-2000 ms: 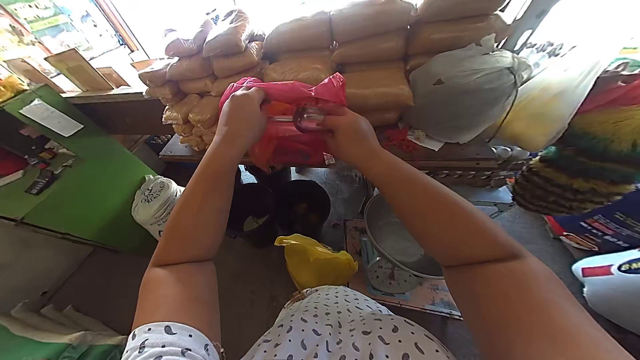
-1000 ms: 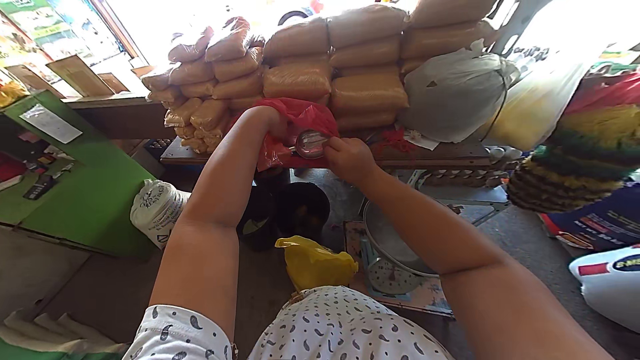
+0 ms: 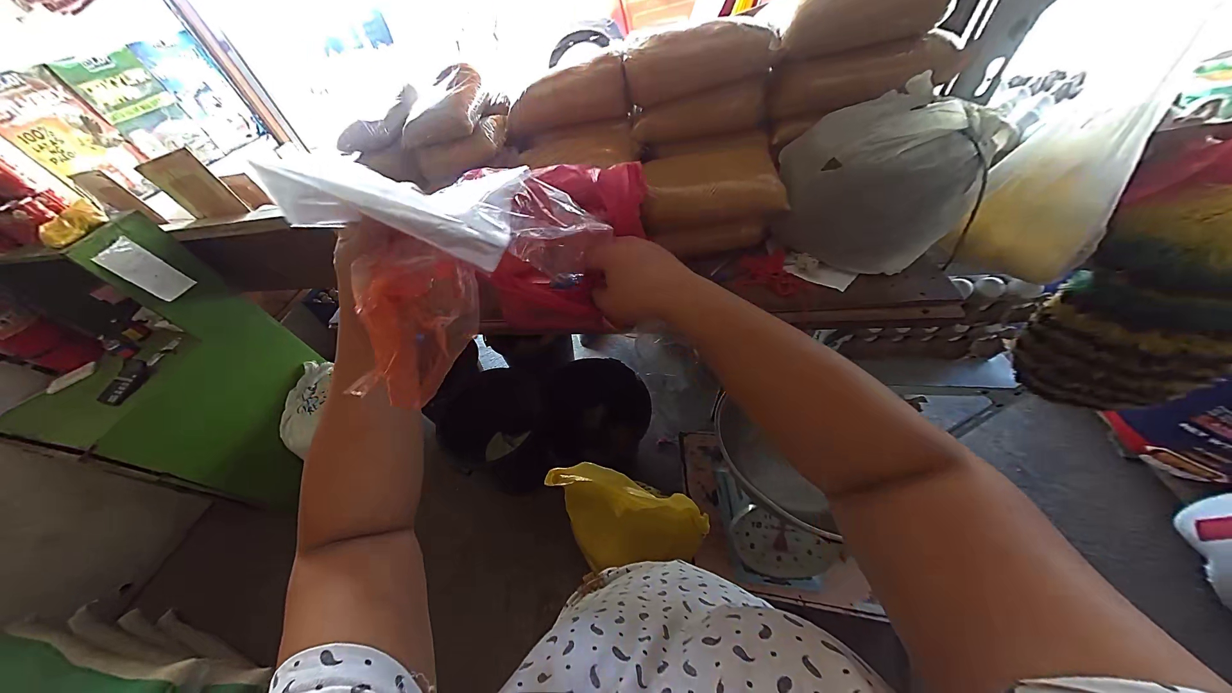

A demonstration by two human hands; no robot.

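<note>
My left hand (image 3: 354, 245) is mostly hidden behind a bundle of clear plastic bags (image 3: 414, 212) and an orange plastic bag (image 3: 414, 327), which it grips. My right hand (image 3: 640, 279) is at the right side of a red-pink plastic bag (image 3: 539, 294), its fingers partly hidden against the bag and the clear film. The red-pink bag lies before the stacked packs of brown contents (image 3: 712, 192).
A grey tied bag (image 3: 876, 183) sits right of the packs. Below are dark buckets (image 3: 597, 409), a yellow plastic bag (image 3: 630, 525) and a dial scale (image 3: 780, 544) with a metal pan (image 3: 770, 462). A green counter (image 3: 221, 404) stands left.
My left hand has moved left, away from my right hand, and now has clear and orange bags in it. The round clear object seen earlier between my hands no longer shows there.
</note>
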